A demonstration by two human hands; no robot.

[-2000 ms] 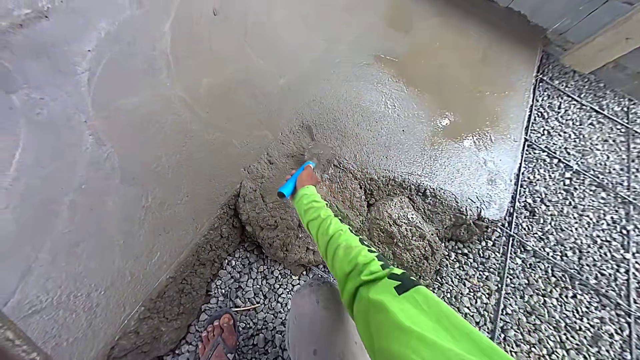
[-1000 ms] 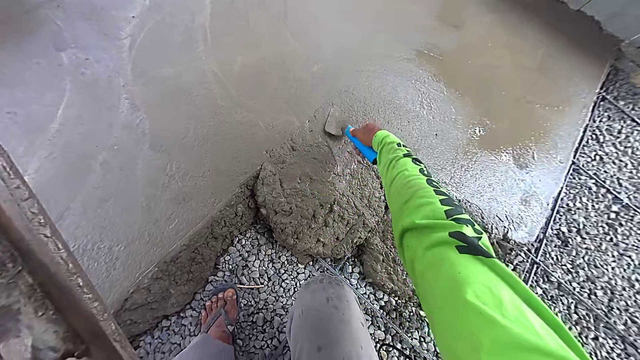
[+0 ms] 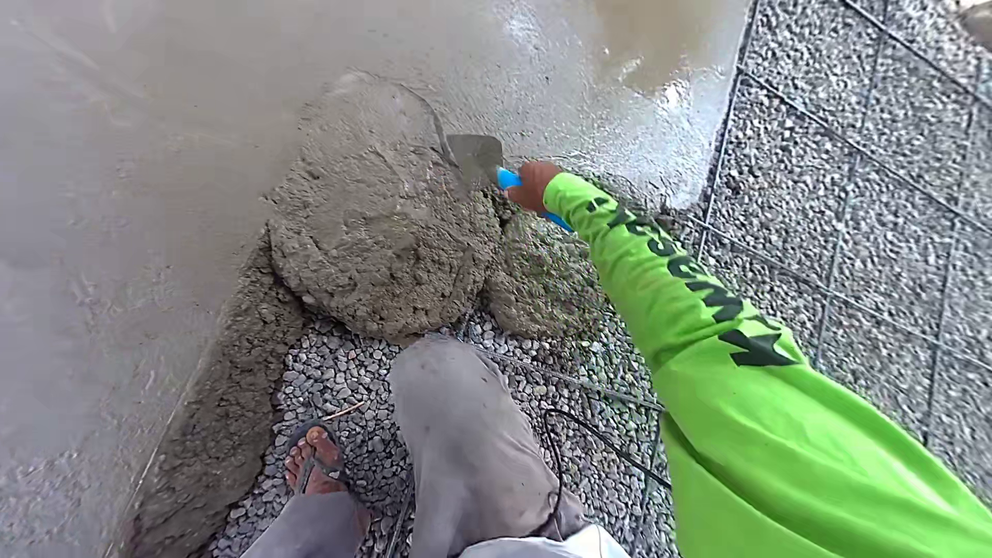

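Observation:
My right hand point(image 3: 533, 186), in a bright green sleeve, grips the blue handle of a trowel point(image 3: 477, 155). The trowel's metal blade lies against the upper right side of a rounded mound of wet concrete point(image 3: 380, 225). A smaller lump of concrete point(image 3: 539, 279) sits just below my right hand. Wet, smoothed concrete slab point(image 3: 201, 147) spreads beyond and left of the mound, with watery sheen at the upper right. My left hand does not show.
Rebar mesh point(image 3: 833, 291) lies over gravel point(image 3: 790, 194) at the right. A rough concrete edge point(image 3: 225, 418) slopes down at the left. My sandaled foot point(image 3: 314, 461) and bent knee point(image 3: 457, 403) are on and above the gravel. A bent dark wire point(image 3: 604, 442) lies beside the knee.
The trowel blade, showing at the mound's top one second ago, is now at its upper right side. The mound's top looks smoother and has a curved rim. The view has shifted.

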